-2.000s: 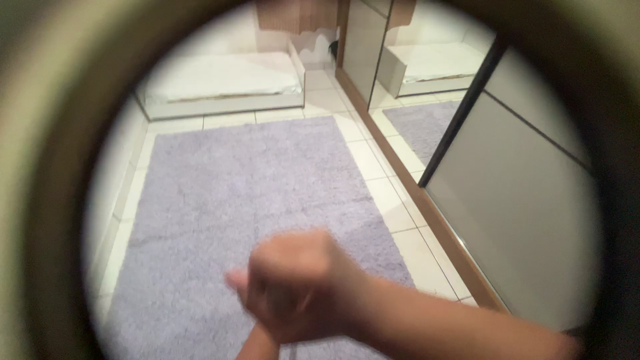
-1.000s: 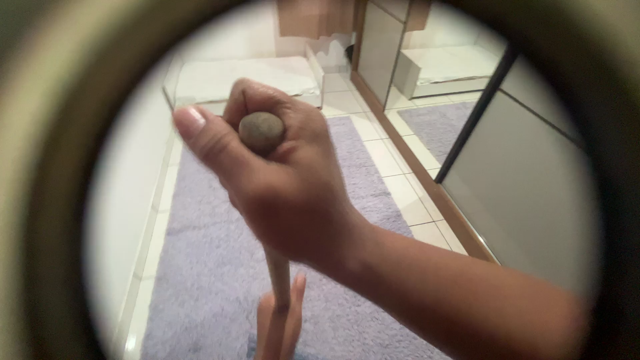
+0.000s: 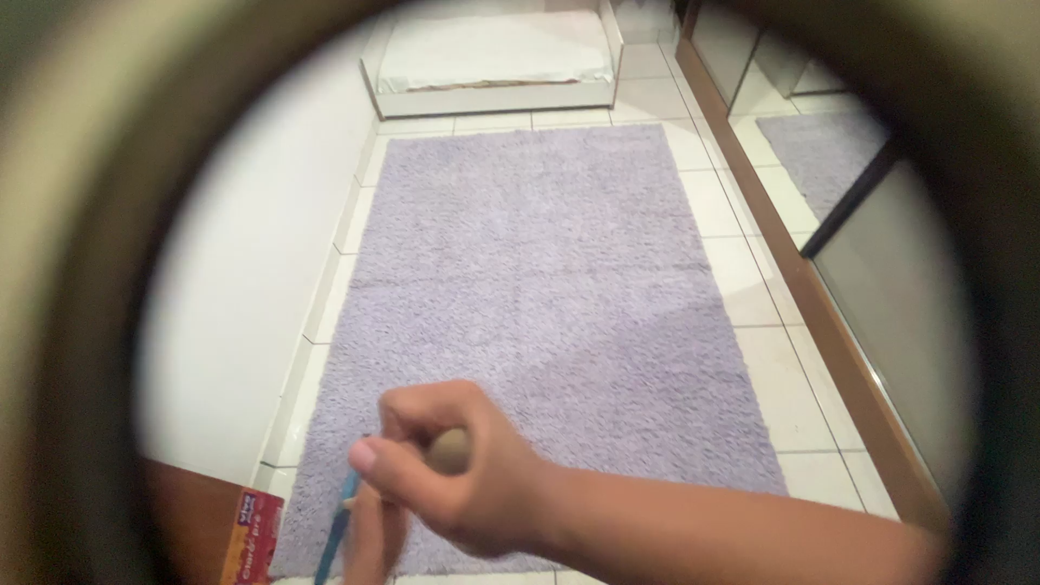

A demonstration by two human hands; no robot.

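My right hand (image 3: 463, 479) is closed around a rod, whose rounded, brownish end (image 3: 449, 452) shows between thumb and fingers; the rest of the rod is hidden. Just below and left of it, partly covered, is my left hand (image 3: 375, 532), blurred, and its fingers cannot be made out well. A thin blue object (image 3: 333, 540) runs down beside the left hand; whether that hand holds it is unclear. Both hands are over the near part of a lilac shaggy rug (image 3: 528, 268).
A white low bed (image 3: 496, 49) stands at the far end on a white tiled floor (image 3: 760, 357). Mirrored sliding doors with a brown bottom track (image 3: 812, 317) run along the right. At lower left are a brown wooden surface (image 3: 191, 516) and a red and orange printed card (image 3: 258, 540).
The right hand has come down from its raised position of a second ago, closer to the left hand. The view has shifted, and the card and blue object now show.
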